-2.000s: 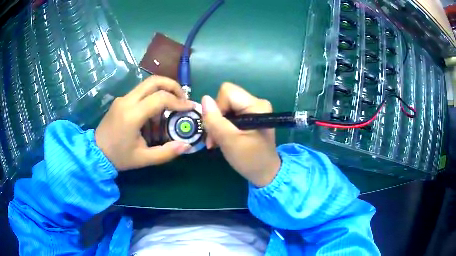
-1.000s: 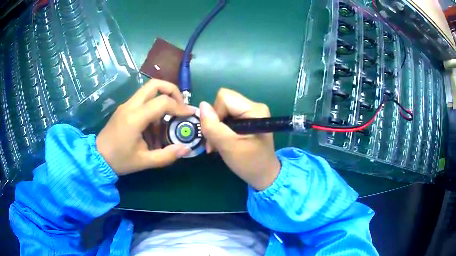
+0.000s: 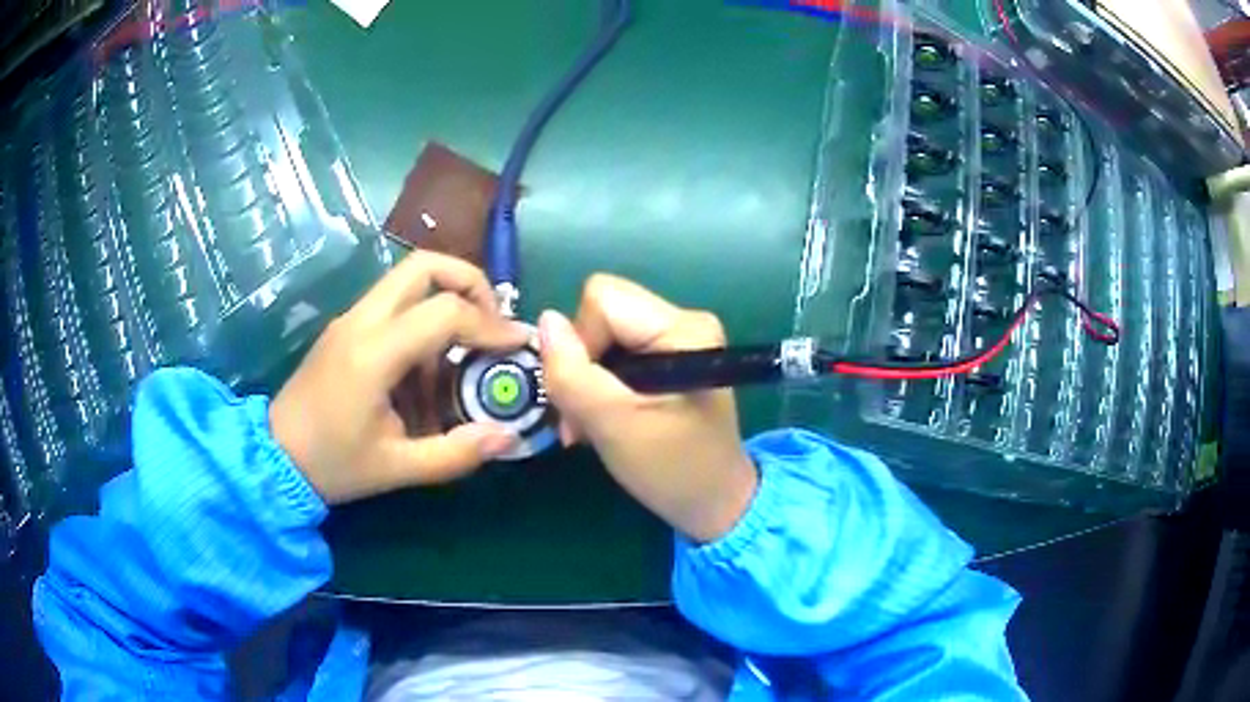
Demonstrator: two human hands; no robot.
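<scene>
A round speaker driver (image 3: 506,392) with a black rim and green-yellow centre sits on the silver test fixture (image 3: 537,442). My left hand (image 3: 391,381) curls around the left side, with thumb and fingers on its rim. My right hand (image 3: 644,405) holds the black test probe pen (image 3: 713,368) like a pen at the driver's right edge; its tip is hidden by my fingers. Red and black probe leads (image 3: 932,370) run right from the pen's silver collar. The blue signal cable (image 3: 510,192) joins the fixture's far side through a silver connector (image 3: 506,296).
A clear blister tray (image 3: 857,206) with rows of dark parts lies at the right, under the leads. A second clear ribbed tray (image 3: 295,226) lies at the left. A brown square pad (image 3: 446,199) with a pale speck lies beyond my left hand, beside the cable.
The whole scene sits lower in the picture, and a white corner and red line now show at the far edge. Both hands keep the same hold on driver and pen.
</scene>
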